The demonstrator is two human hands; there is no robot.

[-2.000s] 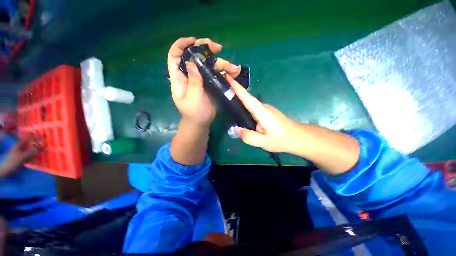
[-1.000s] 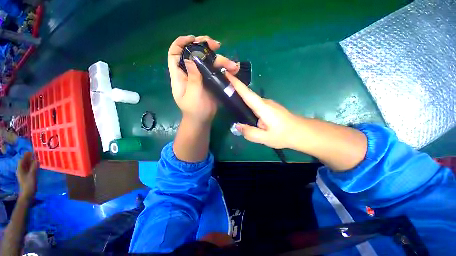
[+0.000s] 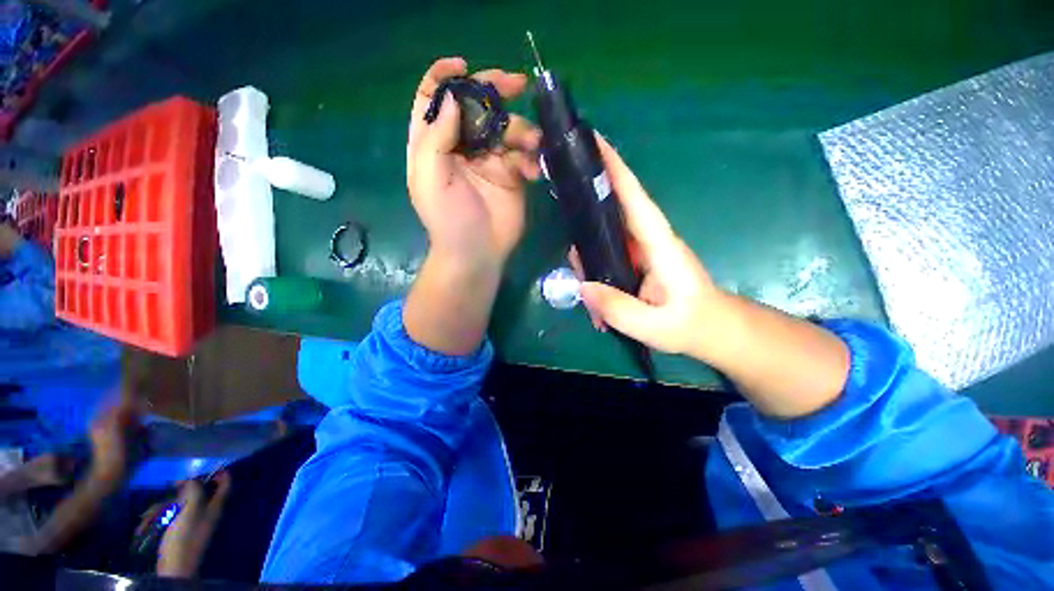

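My left hand (image 3: 468,185) holds a round black watch case (image 3: 476,116) between thumb and fingers, above the green bench. My right hand (image 3: 665,271) grips a thick black electric screwdriver (image 3: 587,191), which has a small pale label. Its thin silver bit (image 3: 533,51) points up and away, to the right of the watch case and apart from it. A small clear round film (image 3: 562,287) lies on the bench beside my right thumb. I cannot tell if a screw is on the bit tip.
At left are a red compartment tray (image 3: 139,225), white foam tray (image 3: 245,196), white bottle (image 3: 302,178), green tape roll (image 3: 284,294) and black ring (image 3: 348,245). Bubble wrap (image 3: 954,219) lies at right. Another person's hands (image 3: 191,525) show at the lower left.
The screwdriver has come off the watch case; its bit now points up, right of the case. The case is still in my left hand. The other person's hands have moved.
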